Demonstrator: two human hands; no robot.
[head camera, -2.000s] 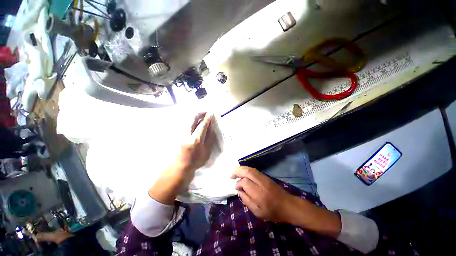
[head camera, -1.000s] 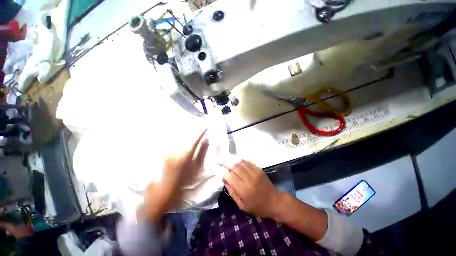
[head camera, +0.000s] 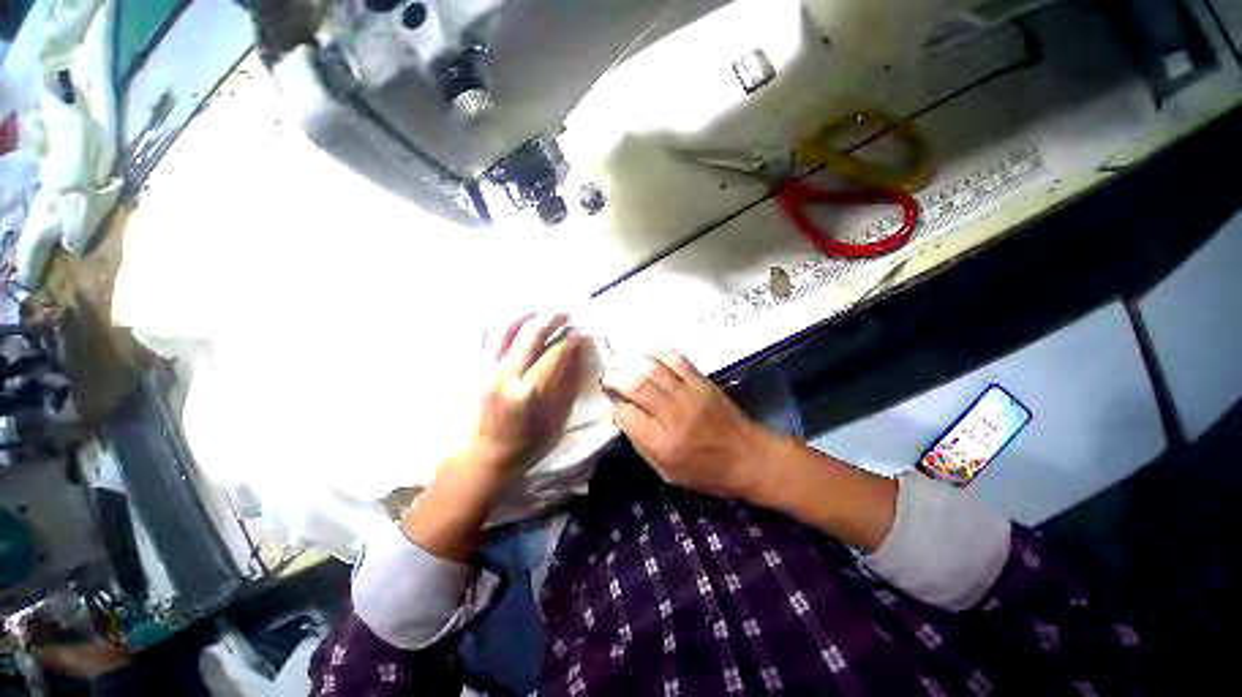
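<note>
A white fabric piece (head camera: 313, 327), overexposed, spreads over the machine table and down to my lap. My left hand (head camera: 533, 395) pinches its edge just in front of the needle area. My right hand (head camera: 681, 419) pinches the fabric edge close beside it, to the right and nearer my body. The presser foot and needle are lost in glare under the sewing machine head (head camera: 524, 177). The exact seam edge between my fingertips is hard to see.
Scissors (head camera: 851, 221) with red and yellow handles lie right of the needle, near a printed ruler strip (head camera: 1001, 177). A lit smartphone (head camera: 975, 436) lies on a pale surface at the lower right. Another person's hand (head camera: 82, 659) shows at the lower left.
My left hand has closed on the fabric edge after being spread and blurred over it. My right hand has come up beside it, nearer the needle. The camera view has shifted.
</note>
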